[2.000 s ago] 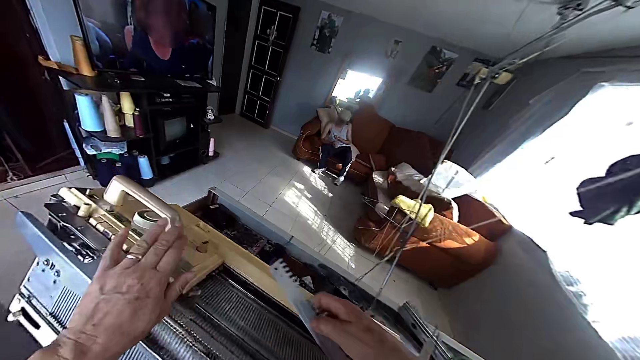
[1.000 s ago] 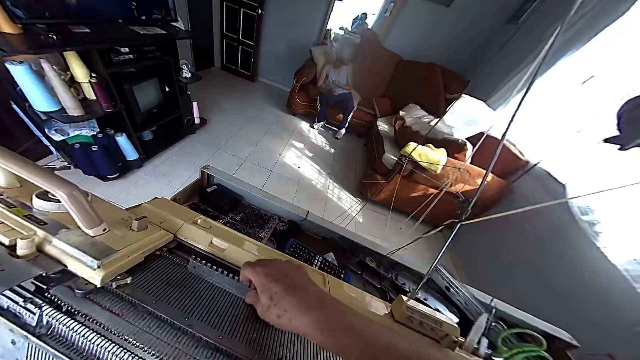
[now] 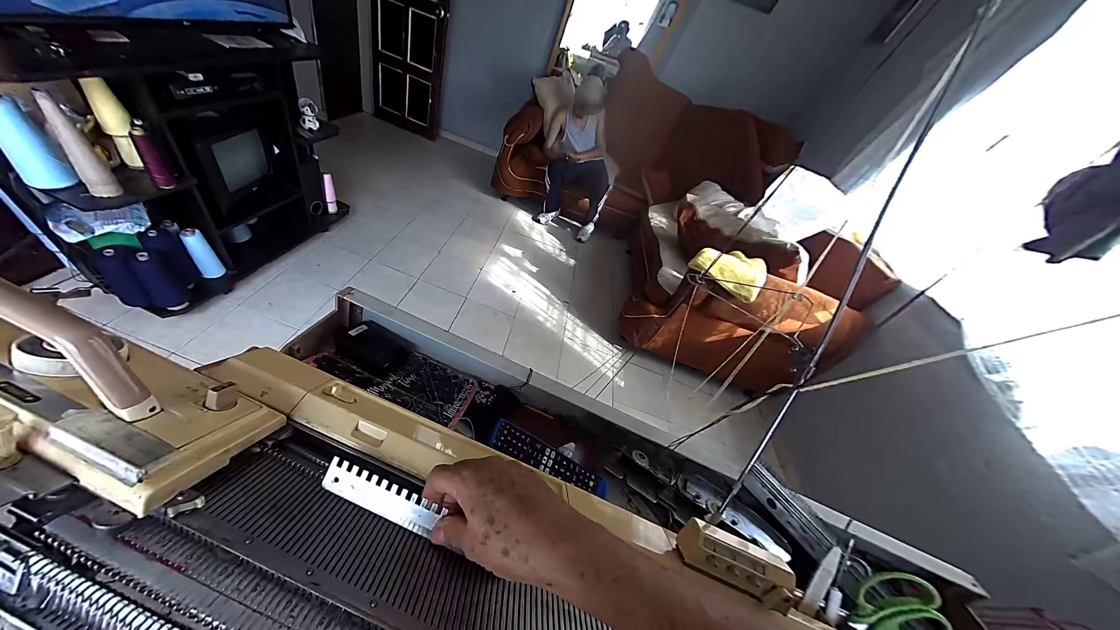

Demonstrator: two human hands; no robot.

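Note:
My right hand (image 3: 494, 516) grips the end of a toothed needle pusher (image 3: 381, 496), a flat pale comb-like strip. The strip lies along the back of the needle bed (image 3: 315, 534) of a knitting machine, teeth toward the beige rear rail (image 3: 367, 429). To the left on the bed sits the beige carriage (image 3: 188, 420) with its curved handle (image 3: 83, 350). My left hand is out of view. The hand hides the right end of the strip.
Behind the rail, a long tray holds a remote control (image 3: 547, 459) and tools. Green-handled scissors (image 3: 897, 602) stand at the lower right. A thin yarn mast (image 3: 840, 315) rises at the right. Yarn cones (image 3: 33, 144) fill a shelf; a person (image 3: 579, 149) sits on a sofa.
My left hand, on the carriage two seconds ago, has gone from view. My right hand has brought the needle pusher down onto the needle bed. The view has swung down and right.

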